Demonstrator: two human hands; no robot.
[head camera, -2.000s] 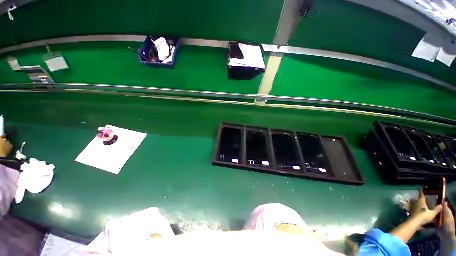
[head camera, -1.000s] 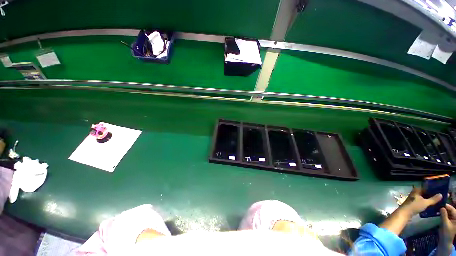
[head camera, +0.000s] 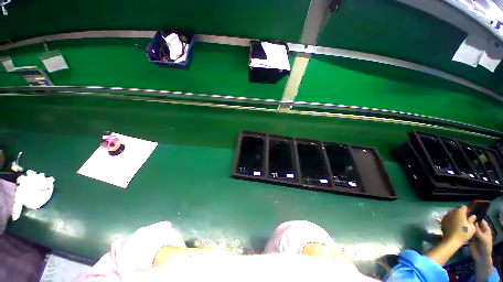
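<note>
The black phone tray (head camera: 377, 175) lies on the green bench in front of me, slightly right of centre. Several glossy black phone units (head camera: 280, 158) fill its slots, each with a small white label at the near end; the right slot is empty. My two pink sleeves rest at the bench's near edge, with a little bare forearm or wrist showing at each. My left hand and my right hand cannot be made out; they are hidden below the sleeves or cut off by the bottom edge.
Stacked phone trays (head camera: 424, 184) stand at right. Beside them a neighbour in blue holds a dark phone (head camera: 479, 210). At left lie a white paper sheet (head camera: 124, 167), a pink and black round item (head camera: 112, 144) and a white crumpled heap (head camera: 34, 190). Blue bin (head camera: 180, 59) and black bin (head camera: 269, 71) sit on the rail.
The neighbour's hands have turned and tilted the phone, which now shows less of its face. The view has shifted slightly. The tray and my sleeves stay almost the same.
</note>
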